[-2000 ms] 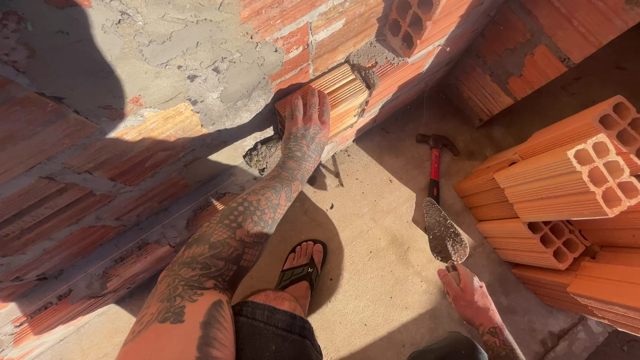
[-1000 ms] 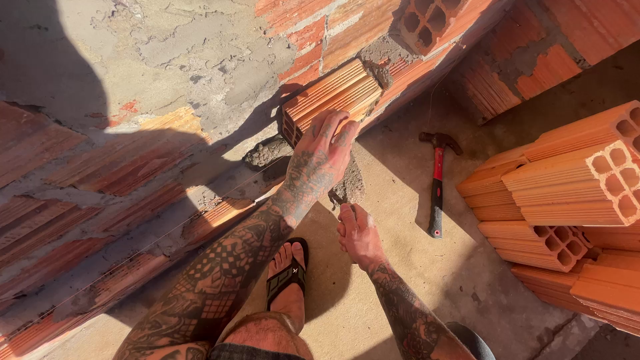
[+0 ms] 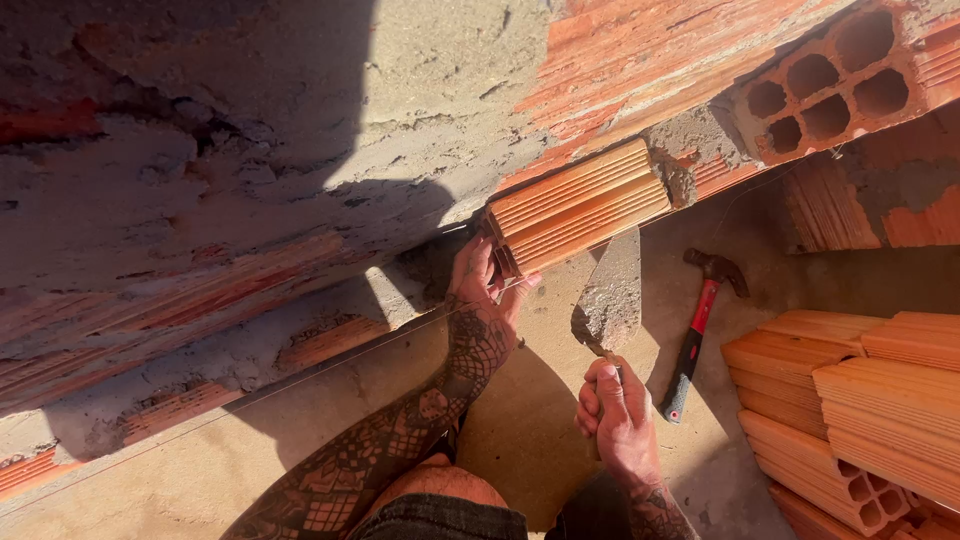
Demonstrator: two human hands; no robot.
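My left hand (image 3: 487, 285) grips the near left end of a ribbed hollow clay brick (image 3: 581, 206), fingers at its end face and thumb by its lower edge. The brick lies along the wall course, its far end against grey mortar (image 3: 679, 180). A thin mason's line (image 3: 352, 349) runs along the wall edge and passes by my left thumb. My right hand (image 3: 619, 420) is closed on the handle of a pointed mason's trowel (image 3: 611, 300). Wet mortar coats its blade, whose tip points at the brick's lower edge.
A claw hammer (image 3: 697, 330) with a red and black handle lies on the concrete floor right of the trowel. Stacked hollow clay bricks (image 3: 885, 405) stand at the lower right. Another hollow brick (image 3: 832, 86) is set in the wall at the upper right, holes outward.
My left hand has moved from the brick's top to its left end. My right hand has brought the trowel from beside the hammer toward the brick. The view has shifted closer to the wall.
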